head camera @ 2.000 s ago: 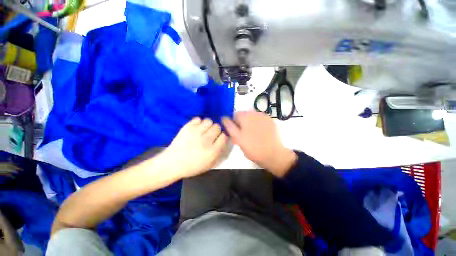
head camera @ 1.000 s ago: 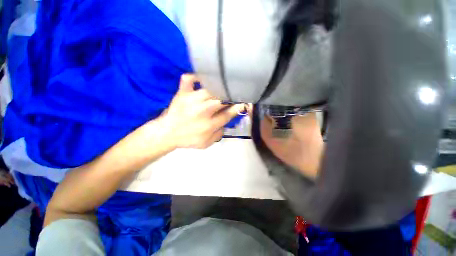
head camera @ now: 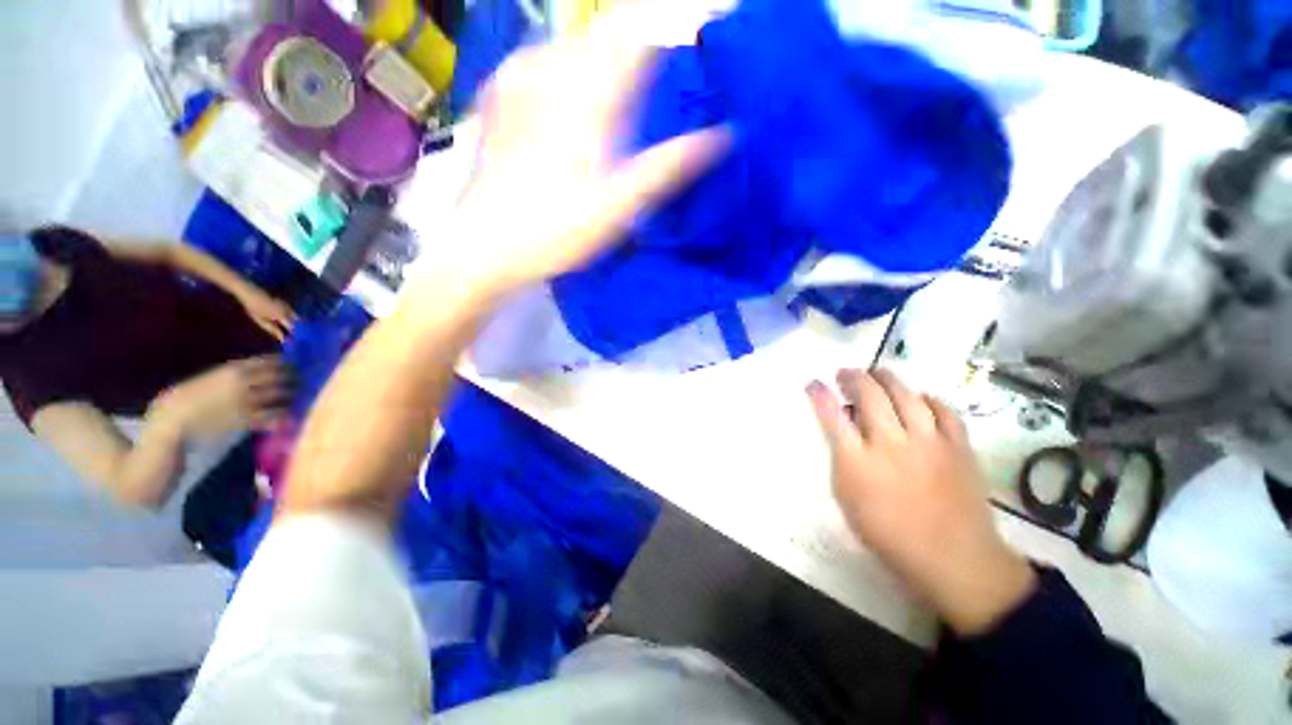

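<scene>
The royal-blue garment piece (head camera: 850, 156) lies bunched on the white table, left of the sewing machine (head camera: 1134, 269). A paler blue-grey part (head camera: 694, 337) shows under its near edge, with a short blue strip across it. My left hand (head camera: 567, 163) is blurred, over the left edge of the blue cloth, with fingers apart; I see nothing held in it. My right hand (head camera: 907, 467) rests on the bare table near the needle area, fingers slightly apart, holding nothing. The cloth and this hand are apart.
Black-handled shears (head camera: 1098, 496) lie right of my right hand. At the upper left are a purple tray (head camera: 361, 142) with a round dial and a teal item (head camera: 318, 223). A seated person (head camera: 121, 340) is at the left. Blue garments (head camera: 531, 496) hang below the table's front edge.
The view has swung left, and the machine now shows at the right. My left hand has left the needle area and reached out over the cloth. The blue cloth is away from the needle.
</scene>
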